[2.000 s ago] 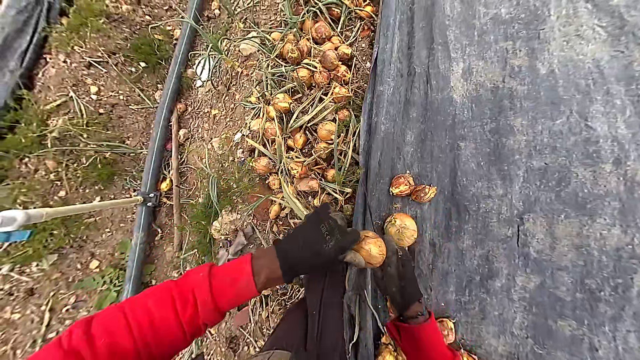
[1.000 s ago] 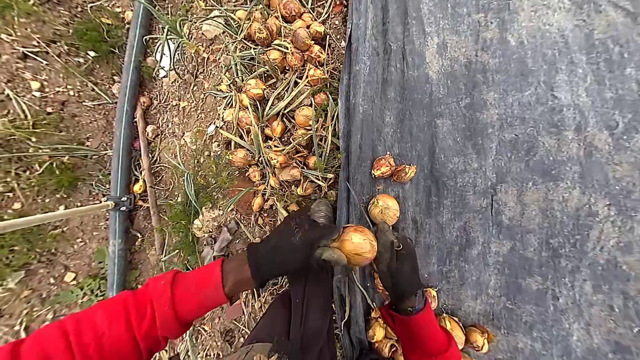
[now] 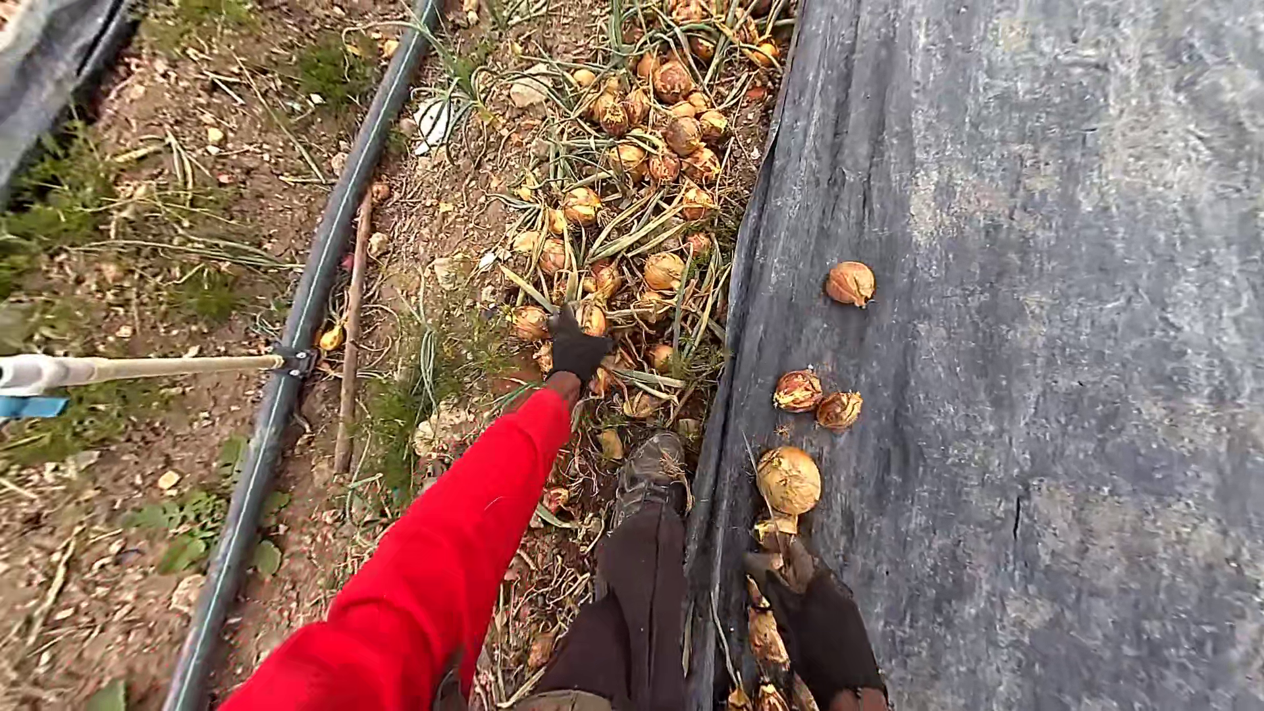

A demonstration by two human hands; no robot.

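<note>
My left hand (image 3: 578,348), in a black glove, reaches down into the onions on the soil. Its fingers are at a yellow onion (image 3: 592,318), and whether they are closed on it is hidden. Low on the dark ground sheet (image 3: 987,395), my gloved right hand (image 3: 815,617) has its fingertips beside a small onion (image 3: 776,527); its grip is unclear. A large round onion (image 3: 789,480) lies just above that hand. Farther up lie a reddish-brown onion (image 3: 798,391) touching another onion (image 3: 838,410), and a single onion (image 3: 850,283).
Many onions with dry leaves (image 3: 664,271) lie along the sheet's left edge. My shoe (image 3: 652,474) stands among them. A black irrigation pipe (image 3: 326,247) crosses the soil at left, with a pale rod (image 3: 178,367) meeting it and a stick (image 3: 354,336) alongside. More onions (image 3: 766,637) lie by my right hand.
My left hand has let go of the onion it held and moved up-left to the onions on the soil. A single onion now lies on the sheet above the pair, where none lay before.
</note>
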